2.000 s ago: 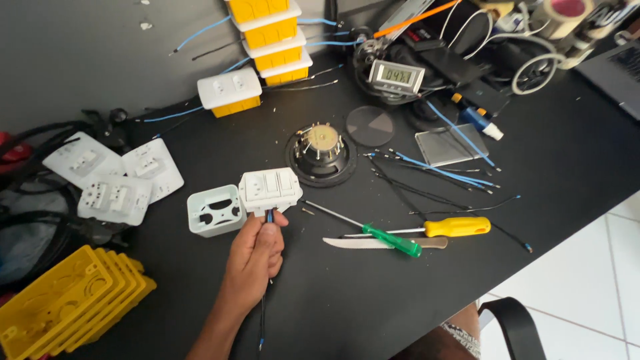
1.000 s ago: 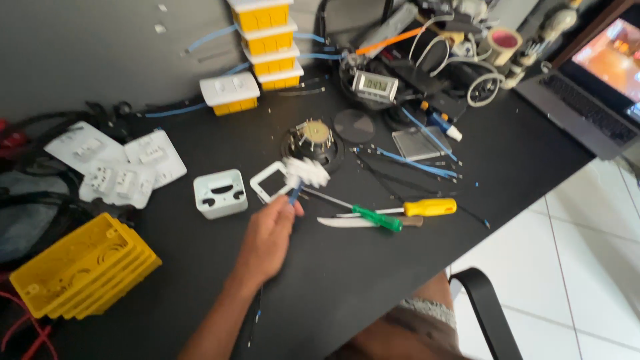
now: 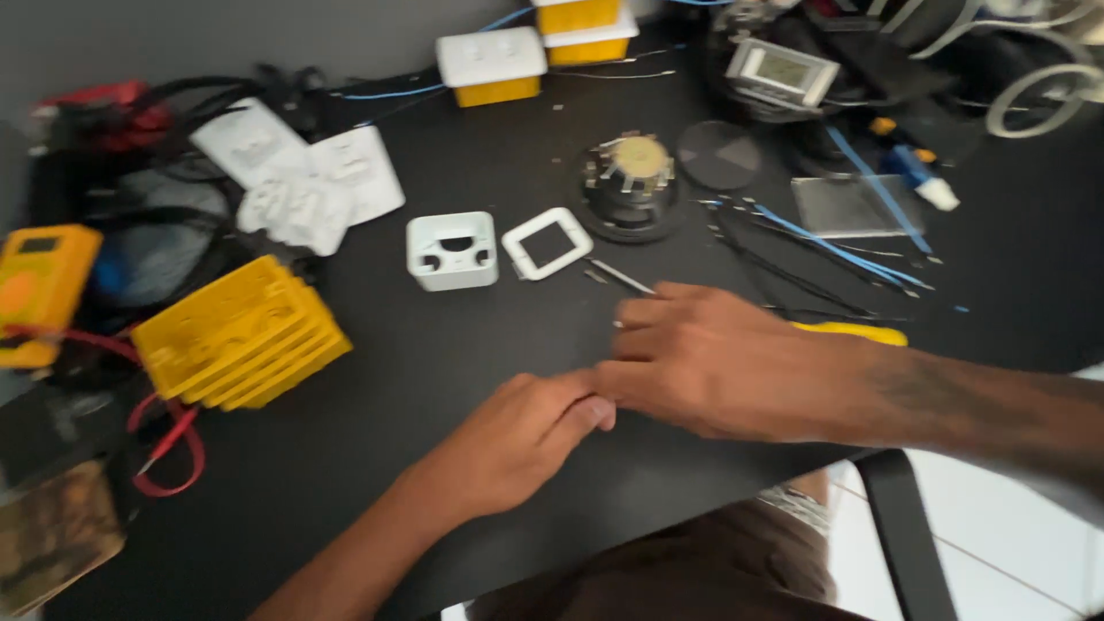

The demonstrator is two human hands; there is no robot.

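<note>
My left hand (image 3: 539, 440) and my right hand (image 3: 699, 358) meet above the near part of the black table, fingers curled and touching. Whatever lies between or inside them is hidden. A metal screwdriver shaft (image 3: 621, 276) shows just beyond my right hand, its handle out of sight behind the hand. The yellow handle (image 3: 854, 333) of another screwdriver peeks out behind my right wrist. Farther off, a white plastic surface box (image 3: 453, 274) stands open side up, with a white rectangular frame (image 3: 562, 263) lying at its right.
Stacked yellow electrical boxes (image 3: 250, 345) and white socket plates (image 3: 358, 172) lie left. A loudspeaker (image 3: 634, 194), blue wires (image 3: 832, 241) and a clear plastic plate (image 3: 854, 207) are farther back. A yellow multimeter (image 3: 39, 285) with red leads sits far left.
The white socket module with a blue wire, held in my left hand earlier, no longer shows. The white frame has come off it and lies on the table. My right hand has come in from the right.
</note>
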